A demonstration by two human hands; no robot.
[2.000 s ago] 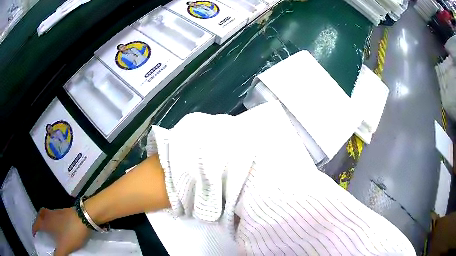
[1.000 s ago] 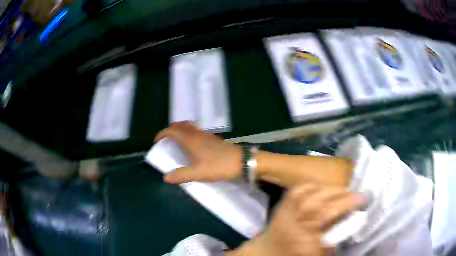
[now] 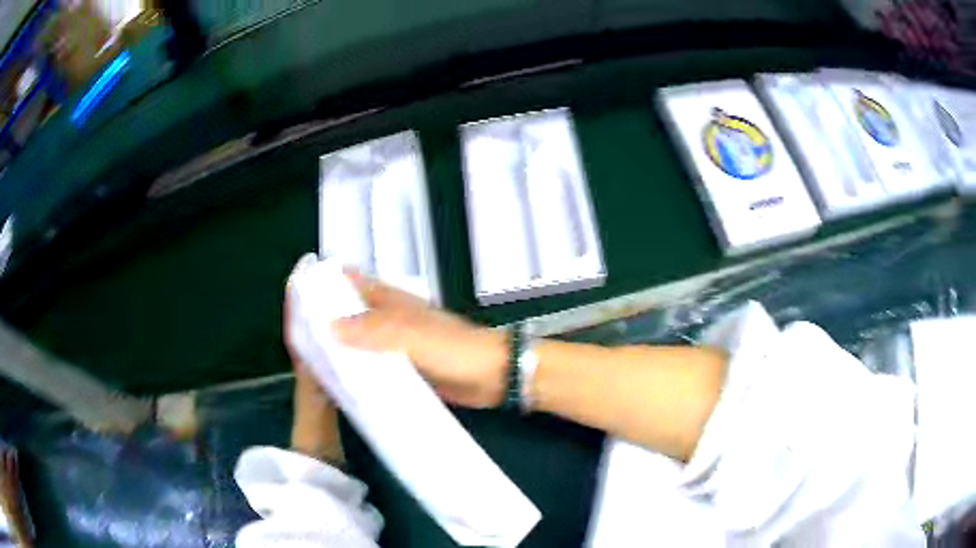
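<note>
My right hand [image 3: 423, 340], with a bracelet at the wrist, grips the upper end of a long, narrow white inner tray [image 3: 412, 428] from the right. My left hand [image 3: 299, 337] is at the same end from the left, mostly hidden behind the tray. The tray slants down to the right, over the near edge of the conveyor. Behind it, a white open box [image 3: 375, 203] with moulded hollows lies on the dark green belt, its near end partly covered by my right hand. A second such box [image 3: 530, 203] lies just right of it.
Right along the belt [image 3: 631, 198] lie a white lid [image 3: 738, 161] with a round emblem, then more boxes and lids side by side. A worn green ledge [image 3: 835, 289] runs along the near side. White material [image 3: 947, 417] lies at the right. A pale post [image 3: 64, 369] stands left.
The view has turned from the right-hand ledge to the belt. Since one second ago, my left hand has moved from the tray's lower end to its upper end. The boxes appear further right.
</note>
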